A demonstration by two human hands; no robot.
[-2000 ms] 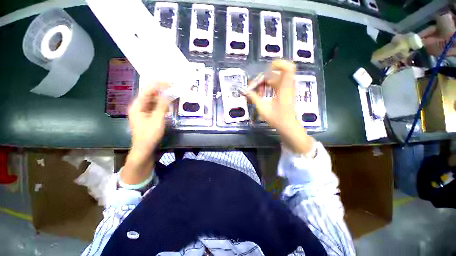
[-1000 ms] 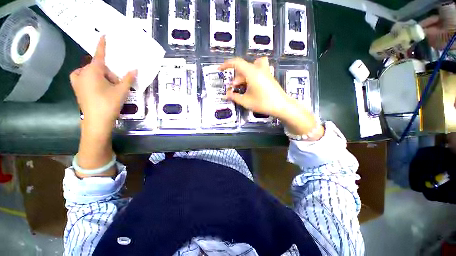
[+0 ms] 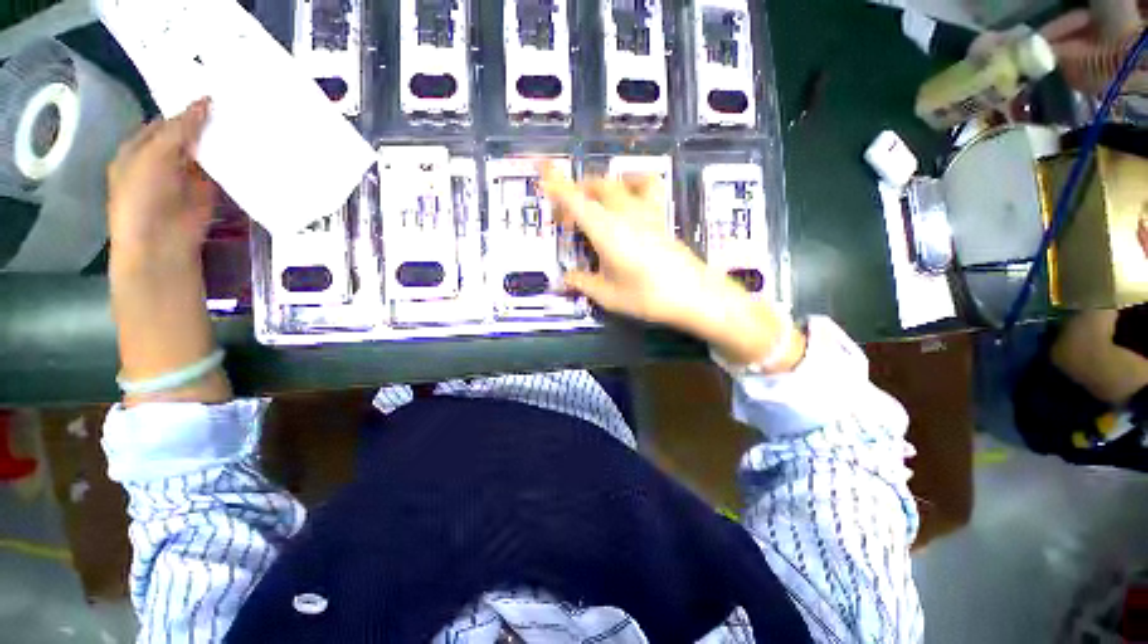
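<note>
A clear blister tray [image 3: 416,332] holds two rows of white device housings, each with a dark oval window at its lower end. My left hand [image 3: 161,189] holds a long white label strip [image 3: 252,126] that slants over the tray's left side. My right hand [image 3: 630,245] is over the front row with its fingers apart. Its fingertips are at the upper right part of a middle housing [image 3: 523,233] and partly cover the housing to its right. No label shows in my right fingers, which are slightly blurred.
A translucent label roll [image 3: 50,132] lies at the left on the dark green bench. At the right are a small grey-white device on a white card [image 3: 919,271], a yellowish bottle [image 3: 988,82] and a gold metal box [image 3: 1089,233]. Parts of another person show at the right edge.
My left hand has moved left with the strip, away from the tray's front row. My right hand's fingers have spread, and it no longer pinches near the middle housing. The tray appears shifted in view.
</note>
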